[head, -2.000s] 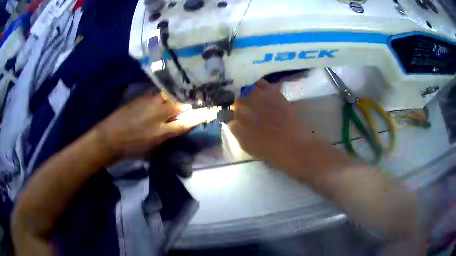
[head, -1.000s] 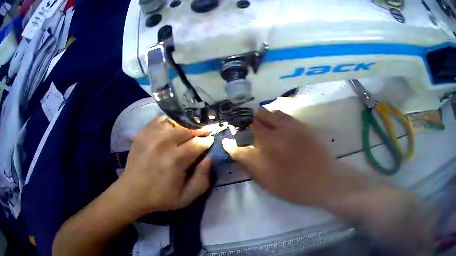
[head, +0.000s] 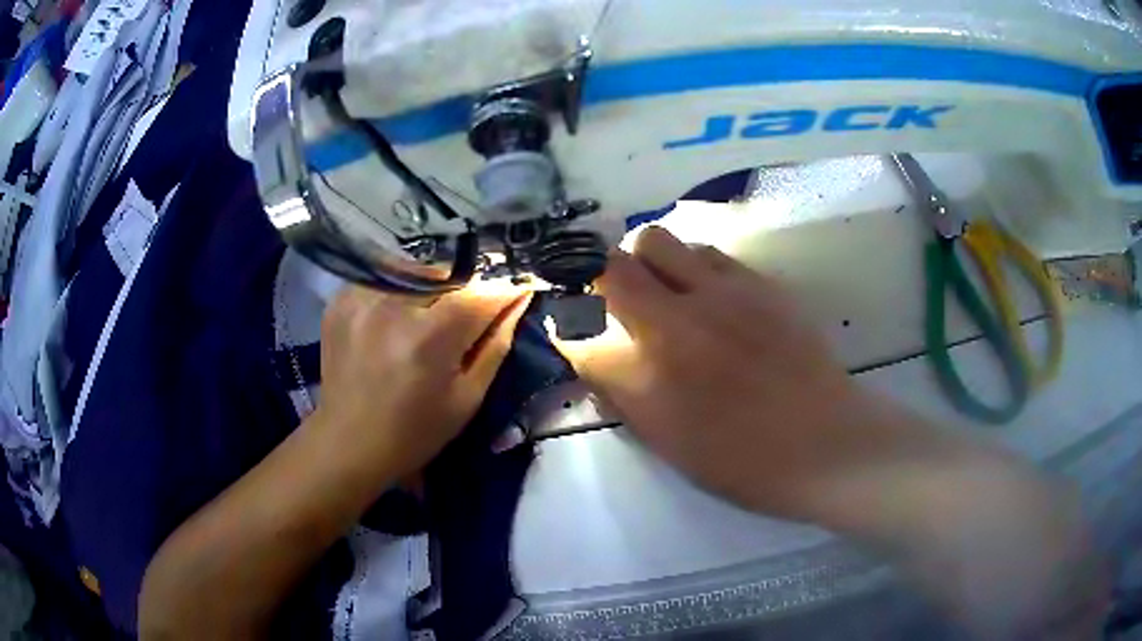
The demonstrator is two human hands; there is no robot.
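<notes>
A navy strip (head: 529, 371) of the garment lies under the needle area and runs down between my hands to the table's front. My left hand (head: 407, 357) presses and pinches the cloth just left of the presser foot. My right hand (head: 701, 351) holds the cloth at the right of the needle, its fingertips beside the small dark grey block (head: 577, 316). The fingertips at the bright light are partly washed out. The presser foot and needle are mostly hidden behind the curved metal guard (head: 286, 163) and the tension knob (head: 516, 182).
The white machine head (head: 802, 75) with blue stripe spans the top. Snips (head: 974, 294) with green and yellow handles lie right of my right hand. The navy garment body (head: 163, 413) with pale pieces (head: 75, 188) is heaped at left. A measuring scale (head: 701, 604) edges the table.
Since one second ago, the view has shifted a little. More of the navy strip shows between my hands, and my left fingers lie flatter. Both hands stay at the needle.
</notes>
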